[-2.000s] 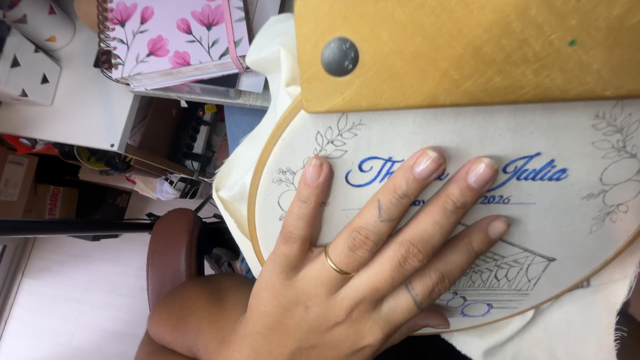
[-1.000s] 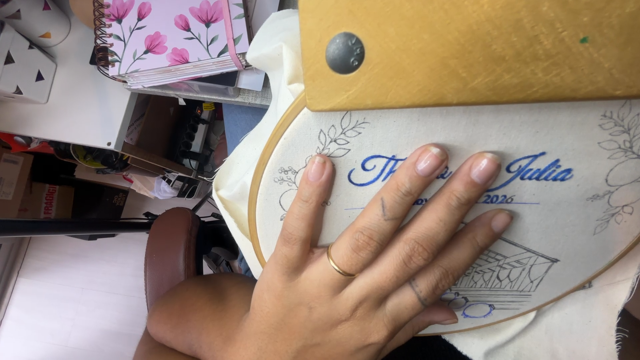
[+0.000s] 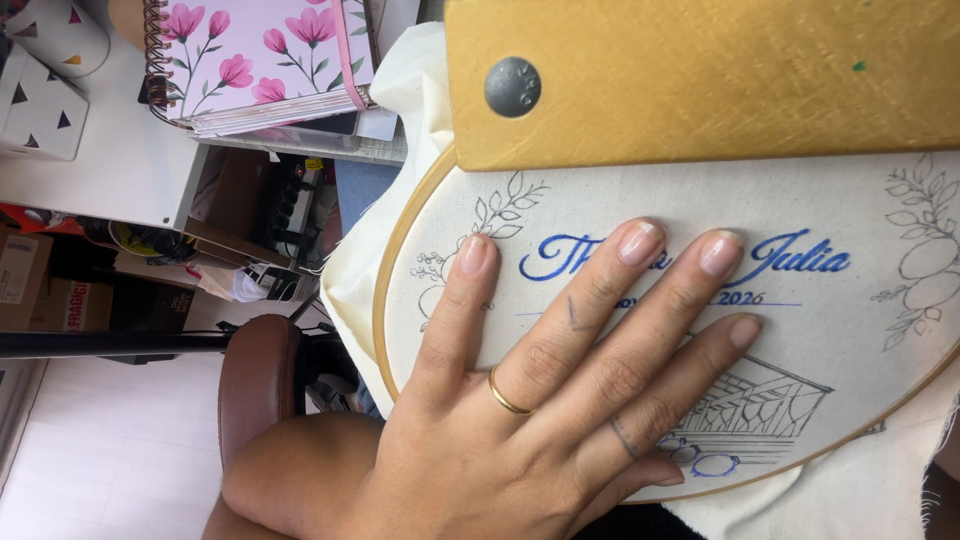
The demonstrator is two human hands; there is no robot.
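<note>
My left hand lies palm down, fingers spread, on off-white fabric stretched in a round wooden embroidery hoop. It wears a thin gold ring and grips nothing. Its fingers partly cover blue script lettering and a smaller line of writing. Pencil-like leaf and flower outlines flank the lettering; below it are a line-drawn structure and small blue outlines. A gold-coloured flat panel with a round grey stud covers the hoop's upper part. My right hand is out of view.
At upper left a spiral notebook with pink flowers lies near a white desk holding white patterned containers. A brown padded seat, a dark bar, cardboard boxes and a power strip are beyond the hoop.
</note>
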